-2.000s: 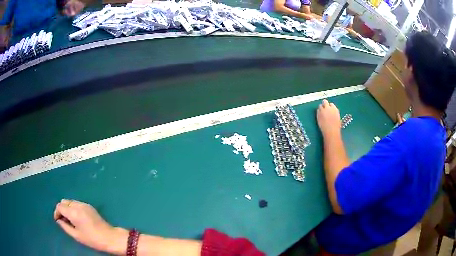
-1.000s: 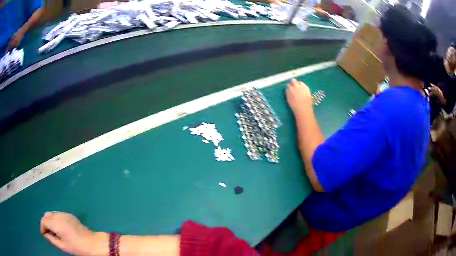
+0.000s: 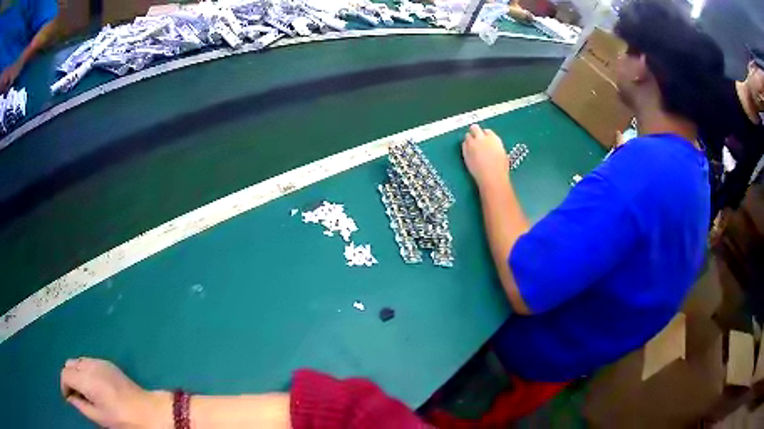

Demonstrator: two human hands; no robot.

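My left hand [image 3: 101, 392] rests on the green bench at the lower left, with a dark beaded bracelet at the wrist and a dark red sleeve. Its fingers are loosely curled and I see nothing in it; the underside is hidden. My right hand is out of the picture. Green-silver studded PCB panels [image 3: 417, 205] lie stacked at a slant right of centre. Two loose heaps of tiny white parts, one upper [image 3: 332, 219] and one lower [image 3: 359, 255], lie left of them. A single white part [image 3: 358, 306] lies beside a small black part [image 3: 386, 314].
A co-worker in a blue shirt [image 3: 611, 226] sits at the right, one forearm on the bench beside a small board piece [image 3: 518, 155]. A white strip [image 3: 251, 201] separates bench and conveyor [image 3: 276, 142]. White handle shells [image 3: 193, 29] lie beyond; a carton [image 3: 593, 88] stands at the back right.
The view has shifted right, so the bench items appear farther left. My left hand keeps its loosely curled pose on the bench. The parts and PCB panels look unmoved.
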